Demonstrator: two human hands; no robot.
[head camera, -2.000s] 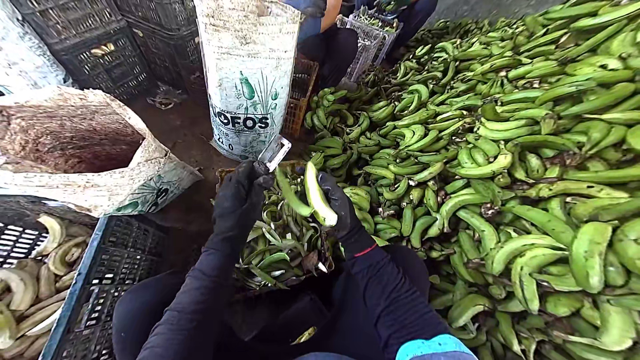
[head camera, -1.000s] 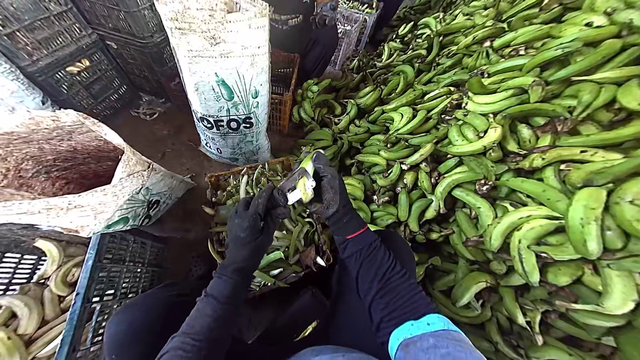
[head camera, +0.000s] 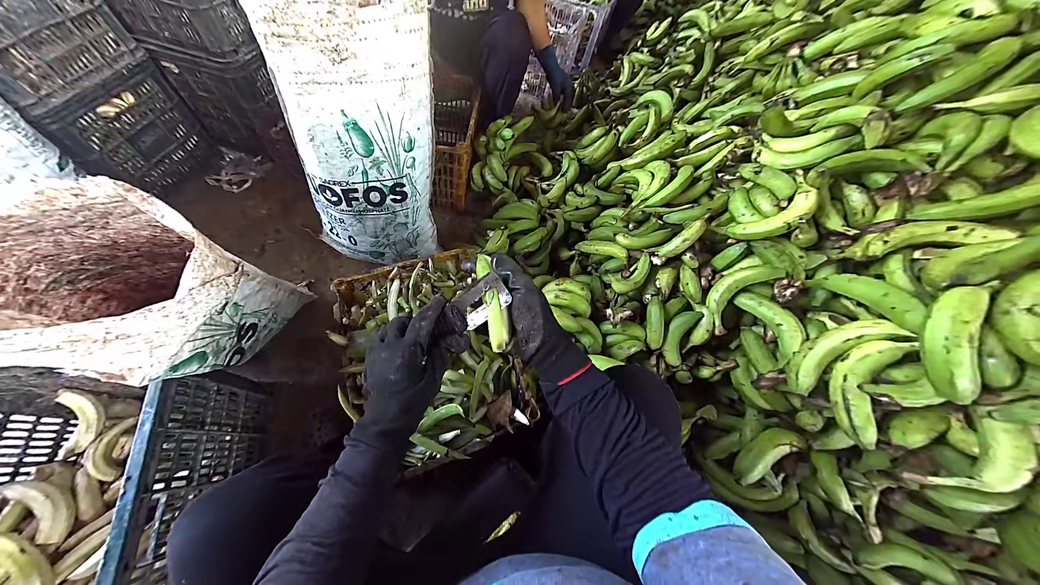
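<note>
My left hand (head camera: 410, 349), in a black glove, grips a metal peeling tool (head camera: 479, 296) whose flat end lies against a green plantain (head camera: 497, 317). That plantain is held upright in my gloved right hand (head camera: 528, 313), with part of its peel off and pale flesh showing. Both hands are over a crate (head camera: 357, 286) filled with green peel strips (head camera: 447, 414). A large heap of unpeeled green plantains (head camera: 780, 309) lies to the right. At the lower left, peeled plantains (head camera: 49, 504) lie in a dark plastic crate (head camera: 142, 479).
A printed white sack (head camera: 366, 122) stands beyond the peel crate. Another open sack (head camera: 203, 317) with brown contents lies at left, with stacked black crates (head camera: 130, 114) behind. An orange crate (head camera: 455, 154) and a person's gloved hand (head camera: 556, 77) are at the top, beside the heap.
Two seconds ago the tool was apart from the plantain; now it is against it. Both hands have come closer together and the plantain has been turned.
</note>
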